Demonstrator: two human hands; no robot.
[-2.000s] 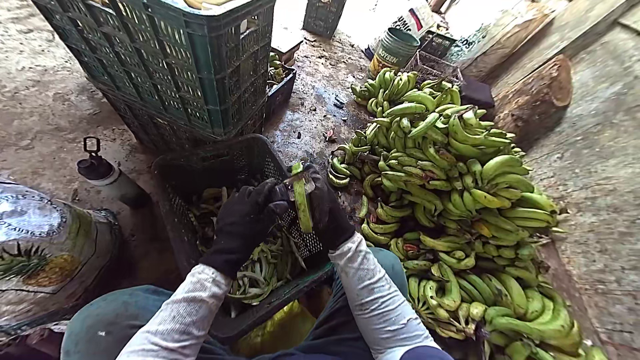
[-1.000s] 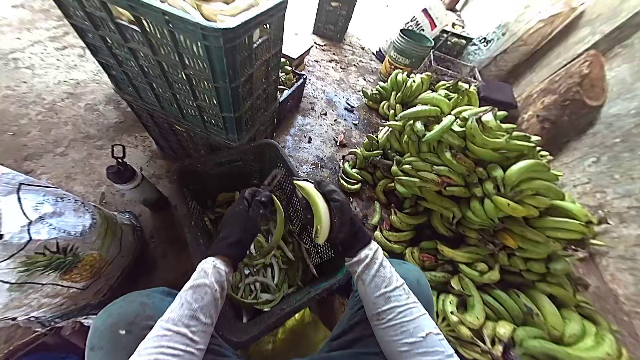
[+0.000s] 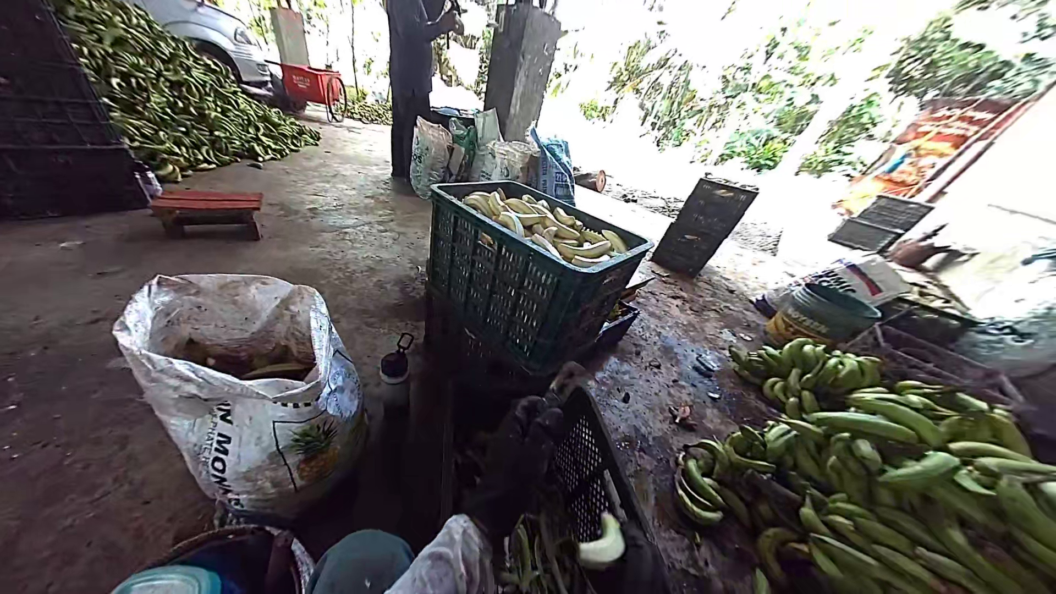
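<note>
My left hand [image 3: 521,450], in a dark glove, is raised over the dark plastic crate [image 3: 610,458]. Its fingers are bent; a small dark thing shows at the fingertips, too blurred to name. My right hand [image 3: 642,563], also gloved and partly cut off by the bottom edge, holds a peeled plantain [image 3: 603,542] at the crate's right side. Green peels [image 3: 532,549] lie inside the crate below my hands. To the right, green plantains [image 3: 907,487] are heaped on the floor. Peeled plantains [image 3: 549,229] fill a green crate [image 3: 528,285] ahead.
An open white sack [image 3: 247,421] and a bottle [image 3: 396,363] stand at the left. Beyond are a red low stool [image 3: 206,210], a big plantain heap [image 3: 173,99], filled sacks [image 3: 503,161] and a standing person [image 3: 410,82]. A bucket [image 3: 825,313] is at the right.
The view has swung up and left. My left hand has moved apart from the peeled plantain, which stays in my right hand.
</note>
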